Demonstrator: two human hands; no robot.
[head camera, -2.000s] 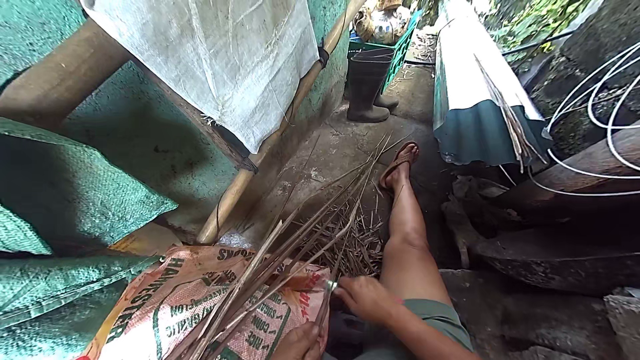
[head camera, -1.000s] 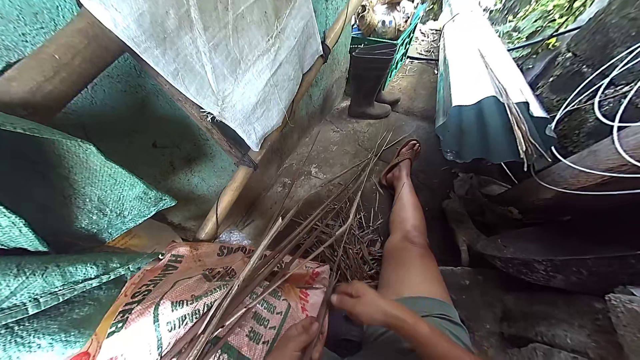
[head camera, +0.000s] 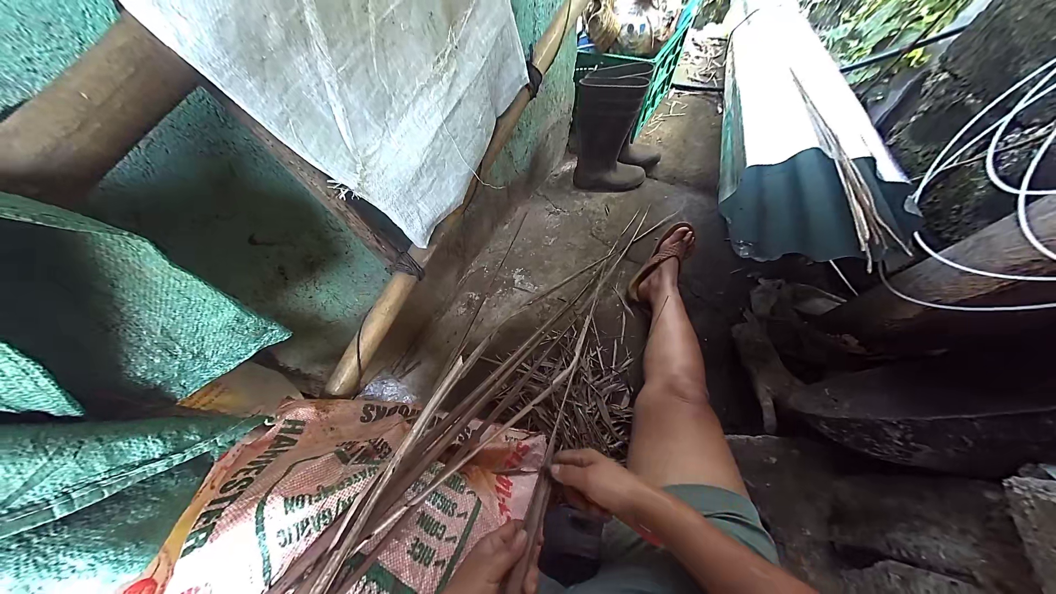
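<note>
Near the bottom centre, my left hand (head camera: 493, 561) is closed around a dry leaf strip (head camera: 540, 503). My right hand (head camera: 596, 481) is just above and to the right, its fingers at the same strip; whether a tool is in it is hidden. Long dry leaf strips (head camera: 412, 462) lie across a printed woven sack (head camera: 330, 495) at my left and reach forward over the floor. A heap of short dry scraps (head camera: 590, 396) lies on the ground beside my bare leg.
A bamboo pole (head camera: 388, 322) and a white sheet (head camera: 355, 99) stand at left, near green woven sacks (head camera: 148, 305). Ahead are rubber boots (head camera: 609, 124) and a green crate (head camera: 660, 82). Corrugated roofing (head camera: 813, 198), white cable (head camera: 949, 264) and a log (head camera: 949, 272) are at right.
A small shiny blade seen at my right hand two seconds ago no longer shows. My right hand has shifted slightly down, then back up along the strip.
</note>
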